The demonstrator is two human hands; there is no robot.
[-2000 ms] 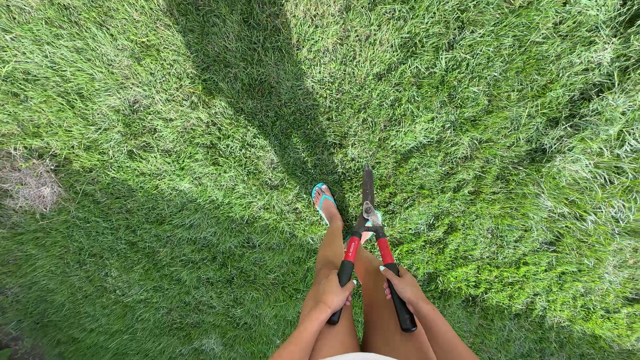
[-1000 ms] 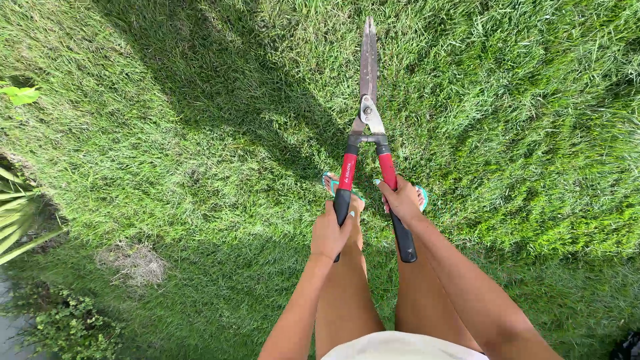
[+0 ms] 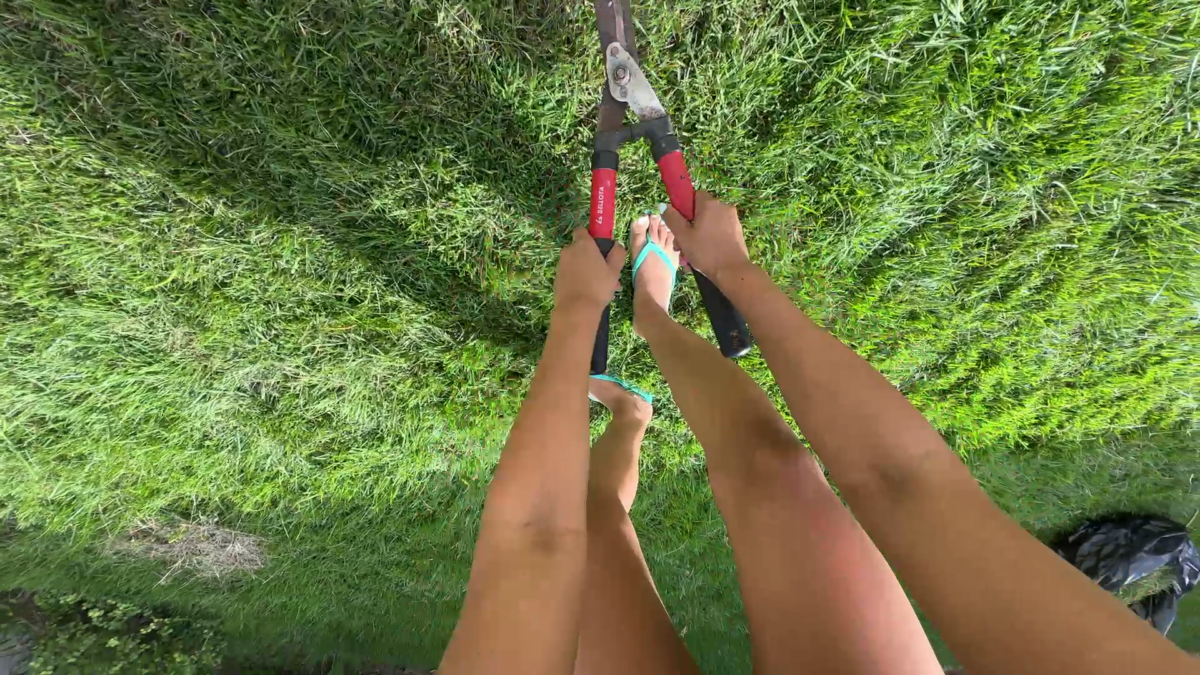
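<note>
My left hand (image 3: 587,270) is closed around the left handle of a pair of hedge shears (image 3: 621,80), where the red sleeve meets the black grip. On the other handle, my right hand (image 3: 712,234) grips the red part, and the black grip sticks out below it. The handles stand slightly apart. The shears point away from me over the grass (image 3: 422,234), with the metal pivot near the top of the view and the blade tips cut off by its edge. Both my feet, in turquoise flip-flops (image 3: 653,255), are on the grass below the shears.
A black plastic bag (image 3: 1130,553) with some cut grass lies at the lower right. Toward the lower left is a patch of dry, pale clippings (image 3: 192,548), with a leafy low plant (image 3: 112,637) beyond it at the corner. Shadow falls across the upper left grass.
The shears and both hands have moved farther up the view, putting the blade tips out of frame. One foot has come forward of the other. The black bag shows more fully at the right.
</note>
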